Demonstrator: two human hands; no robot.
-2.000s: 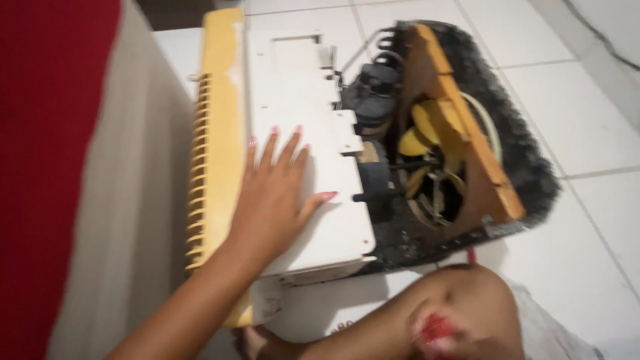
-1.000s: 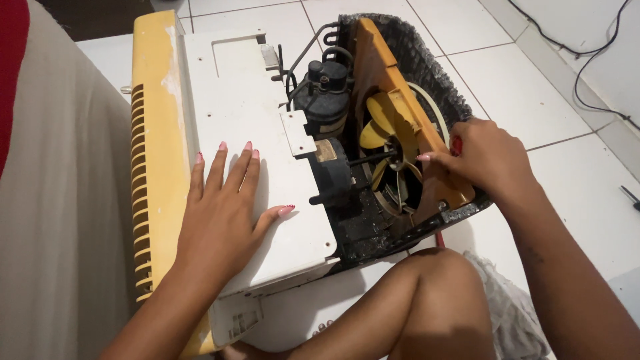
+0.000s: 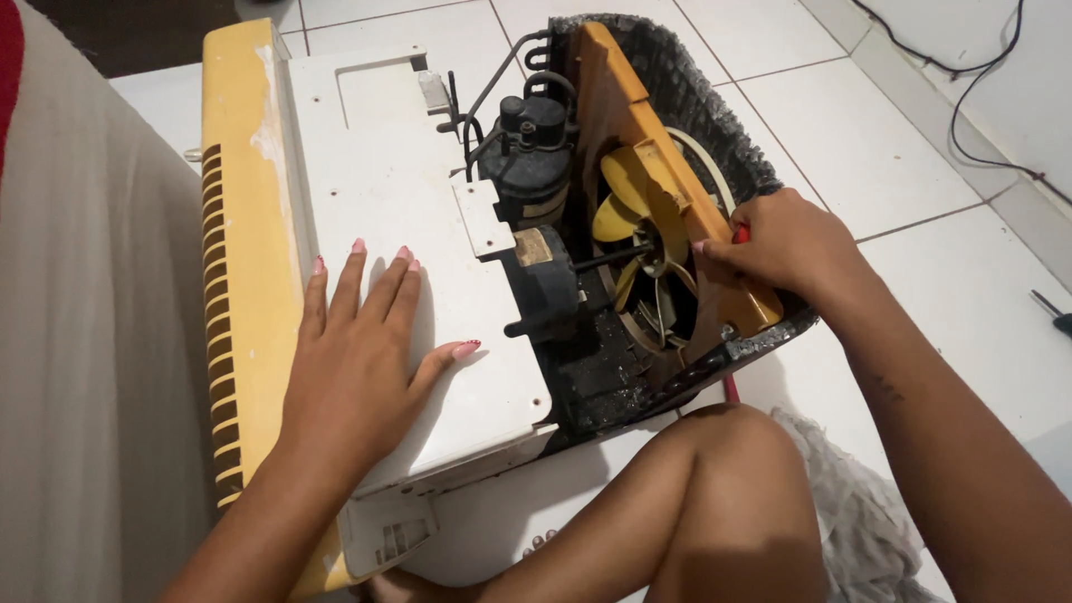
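Note:
A window air conditioner without its outer case lies on the floor, its yellowed front grille [image 3: 243, 251] at the left. My left hand [image 3: 356, 356] rests flat, fingers spread, on the white top panel [image 3: 377, 167]. My right hand [image 3: 779, 243] is at the orange fan shroud [image 3: 712, 218], thumb against its edge, fingers closed around a small red object [image 3: 741, 234] that is mostly hidden. Inside the shroud sits the yellow fan blade [image 3: 624, 184]. The fan motor [image 3: 544, 285] and the black compressor [image 3: 528, 163] stand between panel and shroud. Behind the shroud is the dirty condenser coil [image 3: 695, 84].
My bent leg [image 3: 729, 494] is close in front of the unit. A grey cloth [image 3: 863, 502] lies beside the knee. Black cable [image 3: 971, 155] runs along the wall at the right, and a dark-handled tool [image 3: 1062, 322] lies on the tiles. Pale fabric [image 3: 92, 335] hangs at the left.
My right hand has moved from near my knee up to the right edge of the fan shroud. My left hand has stayed flat on the white panel. The view has shifted.

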